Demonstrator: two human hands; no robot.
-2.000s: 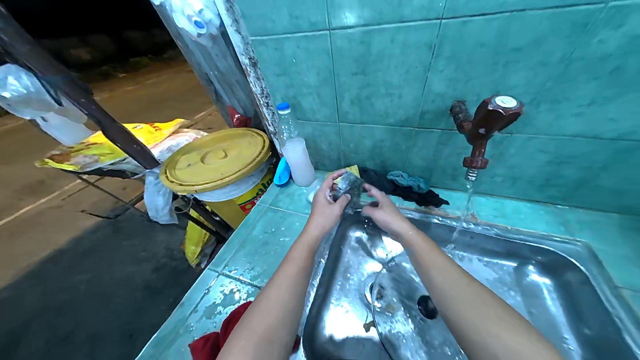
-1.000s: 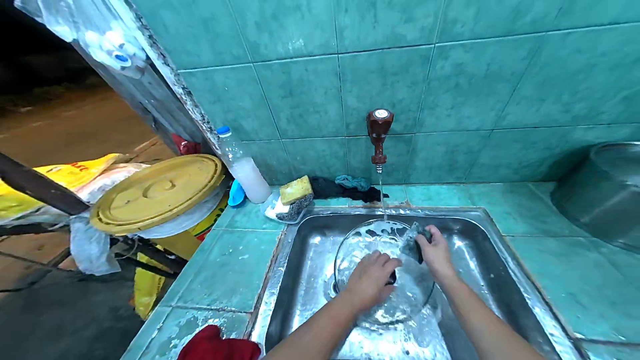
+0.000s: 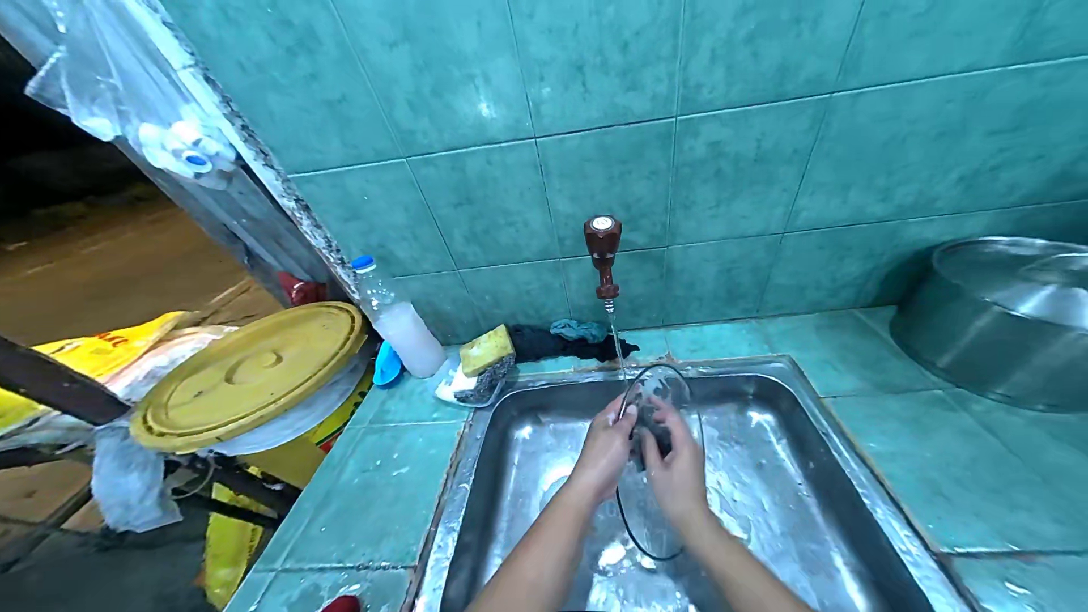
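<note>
A round clear glass lid with a dark rim (image 3: pixel 653 557) is tilted on edge over the stainless steel sink (image 3: pixel 790 510). My left hand (image 3: pixel 605 455) grips it from the left side. At its middle, near a dark part that is partly hidden, my right hand (image 3: pixel 676 463) touches the lid with bent fingers; whether it grips anything is unclear. Water runs from the dark red tap (image 3: pixel 603 251) just above the lid's top. A yellow sponge (image 3: pixel 487 350) and a grey scouring pad (image 3: pixel 486 382) lie in a clear container left of the tap.
A bottle of cloudy liquid (image 3: pixel 408 336) with a blue cap stands in the left corner. Beside it is a blue scoop (image 3: pixel 388 365). Dark cloths (image 3: pixel 552 342) lie along the wall. A large metal pot (image 3: pixel 1003 331) sits at right; a yellow-lidded bucket (image 3: pixel 255 374) is at left.
The lid, lower in the sink a second ago, is now tilted up under the tap. My hands have come closer together. At the first frame they were at the sponge and pad. The view has swung right.
</note>
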